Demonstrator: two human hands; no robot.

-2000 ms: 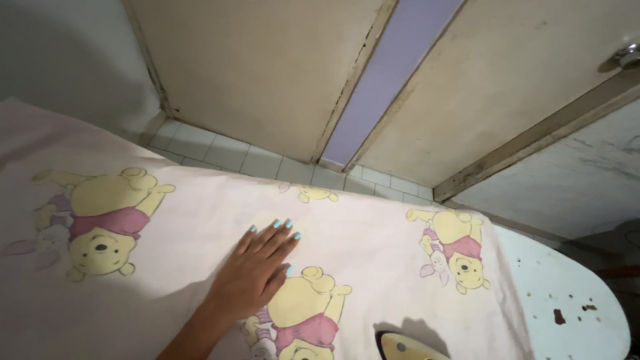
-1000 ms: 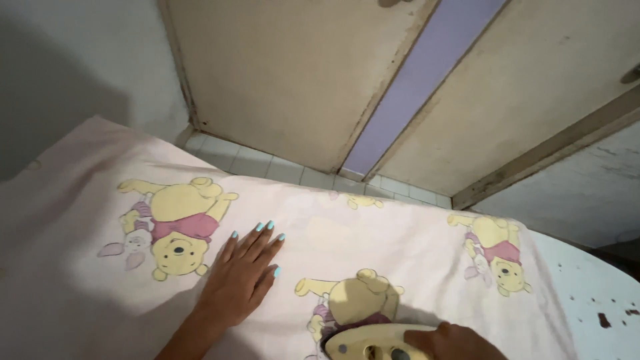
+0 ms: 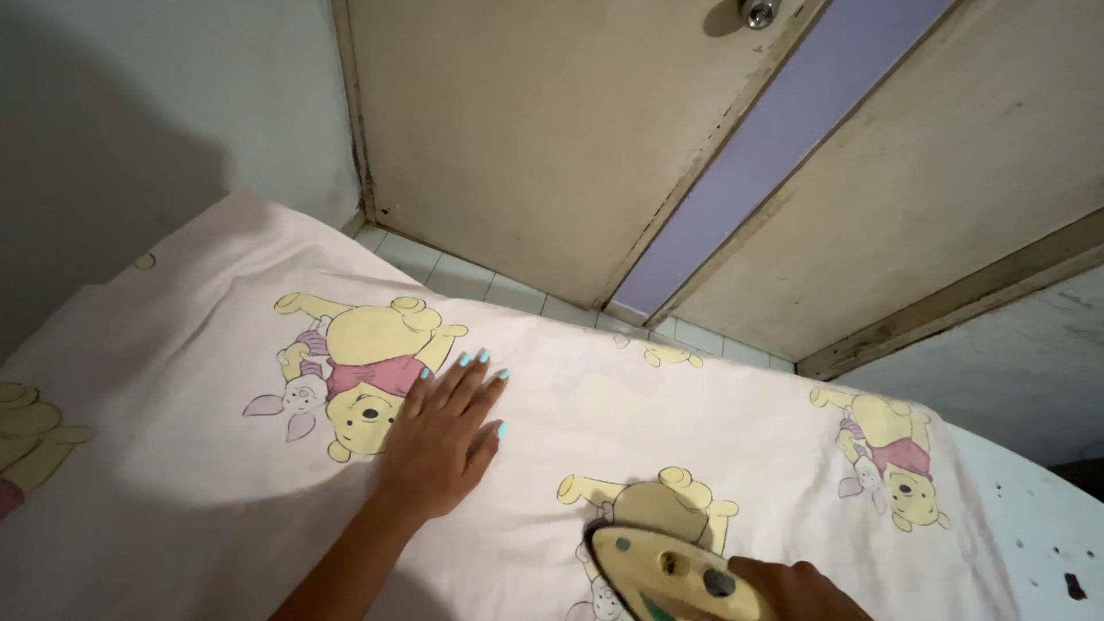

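Note:
A pale pink cloth [image 3: 535,423] printed with cartoon bears lies spread over an ironing board [image 3: 1018,483], whose light, stained tip shows at the right. My left hand [image 3: 444,440] rests palm down on the cloth, fingers apart, partly over one printed bear. At the bottom, my right hand [image 3: 793,591] grips the handle of a cream-yellow clothes iron [image 3: 664,565]. The iron's tip points up and left, over another printed bear. Its rear part is cut off by the frame's lower edge. Some creases run through the cloth at the left.
Beyond the board's far edge stand a beige door [image 3: 552,147] with a round metal knob [image 3: 759,12], a purple strip [image 3: 776,164] and another beige panel [image 3: 931,172]. White floor tiles [image 3: 457,276] show below them. A wall [image 3: 172,103] rises at the left.
Two seconds ago only the iron's front showed, with no right hand in view; one second ago my right hand was on it. My left hand now partly covers a printed bear it was clear of before.

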